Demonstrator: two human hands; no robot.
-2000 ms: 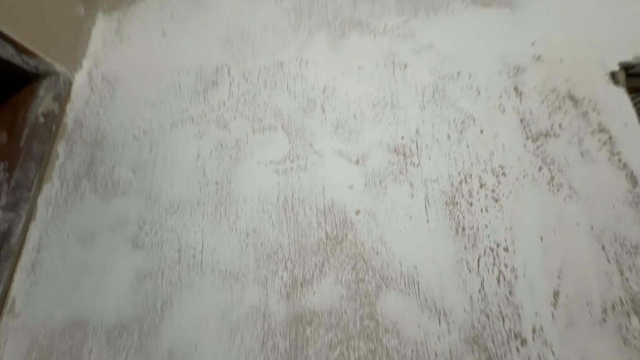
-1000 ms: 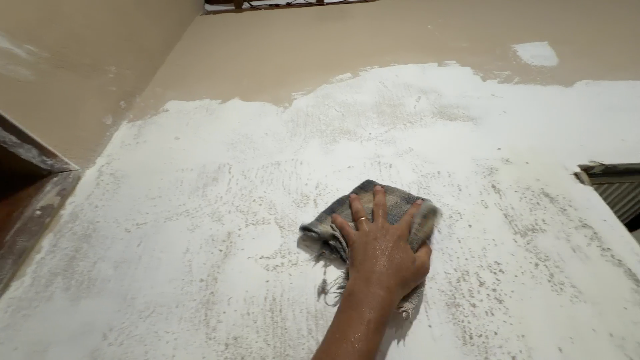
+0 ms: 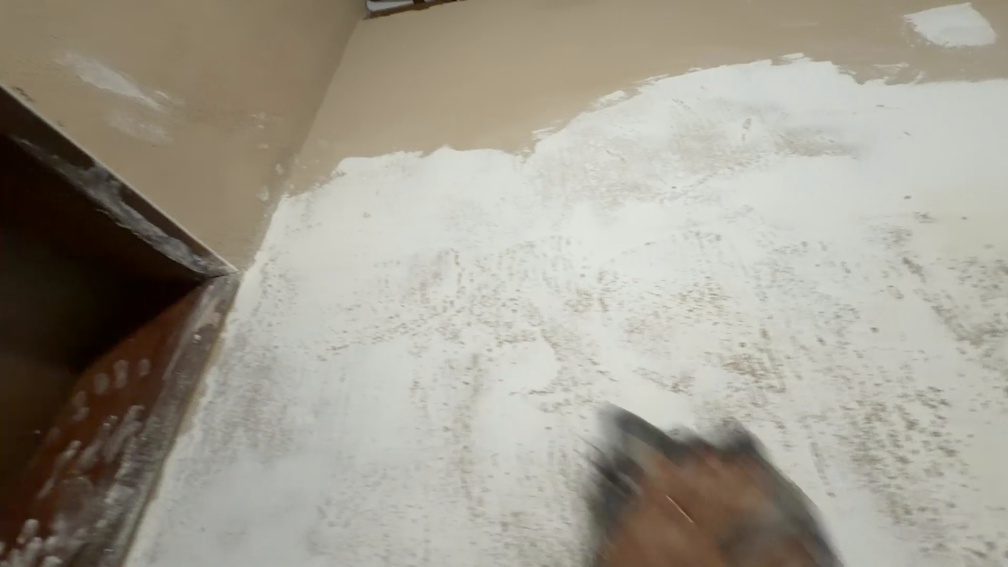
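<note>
Blurred by motion, my left hand is at the lower right of the head view, back of the hand towards me, with a thin ring on one finger. It holds a dark grey cloth against the wall; the cloth's edges show around the fingers. Behind them spreads a white, patchy coating with brownish specks and streaks. Its ragged upper edge meets the bare beige wall. The wrist is cut off by the frame's bottom edge. My right hand is not in view.
At the left, a dark wooden frame smeared with white borders a dark recess. A beige side wall meets the coated wall at a corner. A separate white patch lies at the upper right.
Two seconds ago no hand showed; one second ago my left hand pressed the cloth flat on the wall. Now hand and cloth are lower in the view and blurred. The view has shifted left.
</note>
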